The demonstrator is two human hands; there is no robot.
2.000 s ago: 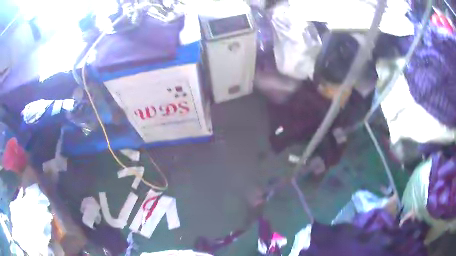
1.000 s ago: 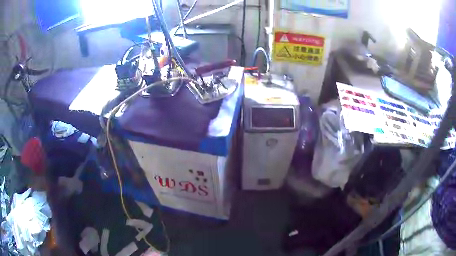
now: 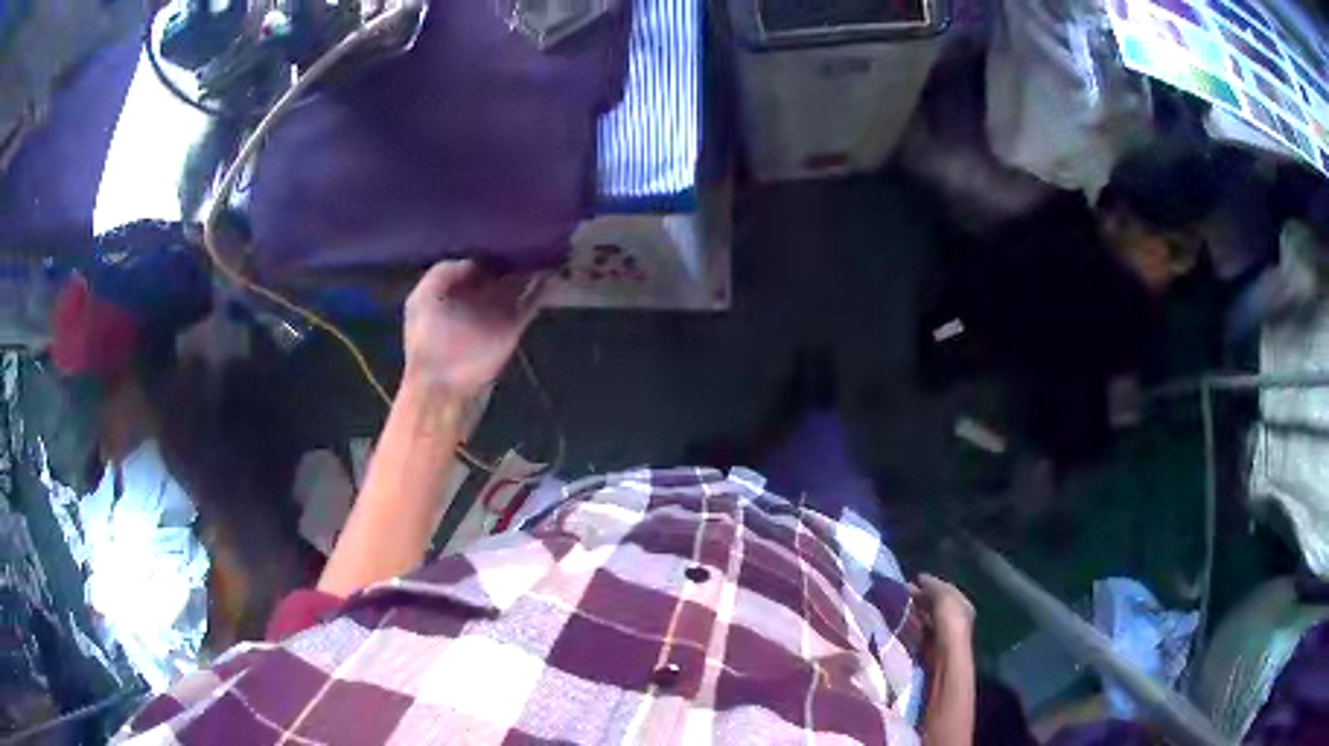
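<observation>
A dark purple cover (image 3: 437, 139) lies on the pressing board and hangs over its front edge. My left hand (image 3: 467, 324) is at this front edge, with its fingers curled onto the cloth; the fingertips are partly hidden. A blue-and-white striped strip (image 3: 650, 110) shows right of the cover. The white carton panel with red print (image 3: 678, 262) is below, partly covered. My right hand (image 3: 945, 619) is low beside my checked shirt, fingers curled and blurred; whether it holds anything is unclear.
The white steam generator (image 3: 838, 110) stands right of the board. An iron's metal soleplate (image 3: 561, 15) is cut off at the top edge. A yellowish cord (image 3: 314, 324) hangs left of my left hand. A colour card (image 3: 1232, 66) is at the upper right.
The view has tilted down from the board. Both hands have come into view, my left hand at the cover's front edge. The cover now hangs lower over the printed panel.
</observation>
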